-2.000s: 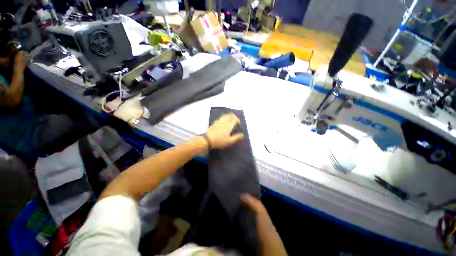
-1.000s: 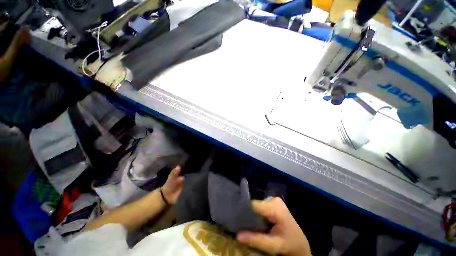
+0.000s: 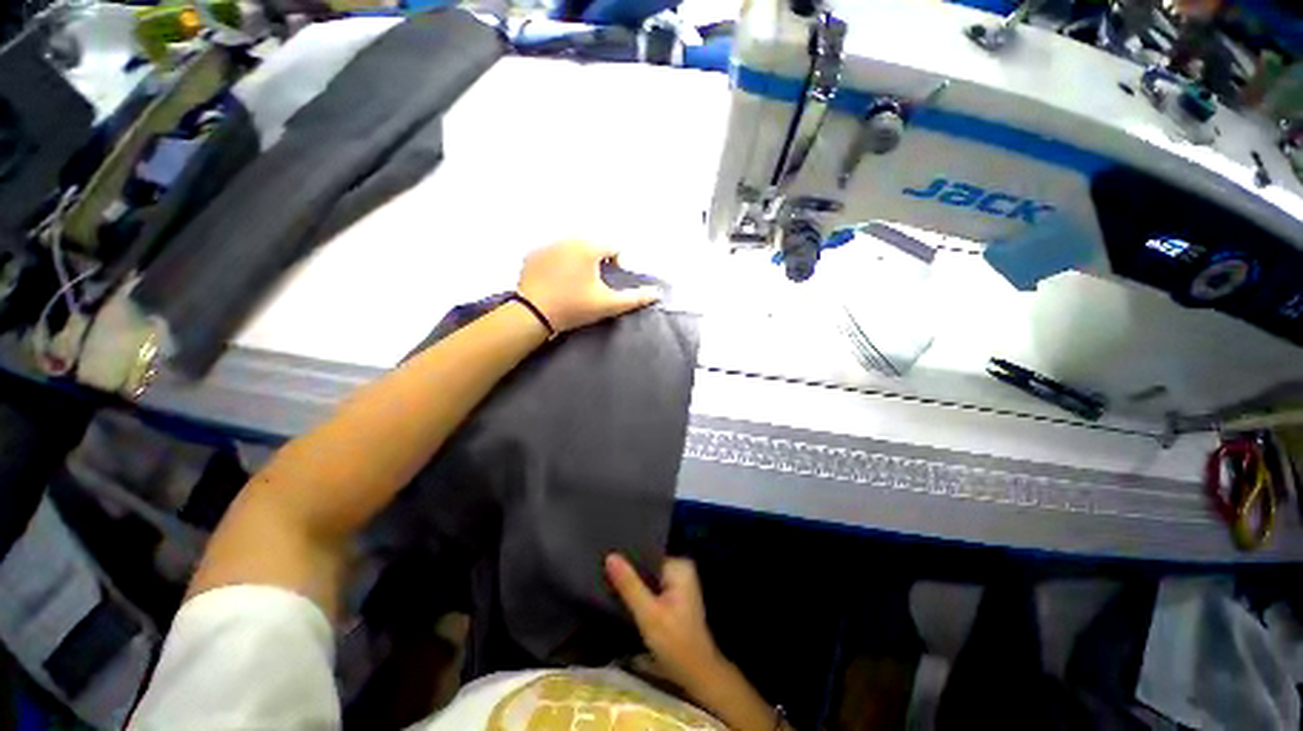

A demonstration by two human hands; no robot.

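A dark grey garment panel [image 3: 593, 429] lies over the front edge of the white machine table and hangs down towards my lap. My left hand [image 3: 575, 286] holds its upper end on the table, left of and in front of the needle area. My right hand [image 3: 669, 611] holds the hanging edge below the table, thumb on the cloth. The white sewing machine [image 3: 915, 157] with "JACK" lettering stands at the right. Its presser foot [image 3: 750, 229] is apart from the panel.
Stacked dark panels [image 3: 315, 179] lie at the left. Right of the needle are pale fanned pieces [image 3: 889, 321], black snips [image 3: 1047, 389] and a light blue pad [image 3: 1055, 257]. Red and yellow loops [image 3: 1246, 488] are at the right edge. A ruler strip [image 3: 886, 471] runs along the table front.
The panel's end has come up from my lap onto the table, with my left hand on it. My right hand still holds the cloth lower down. The view has shifted towards the machine.
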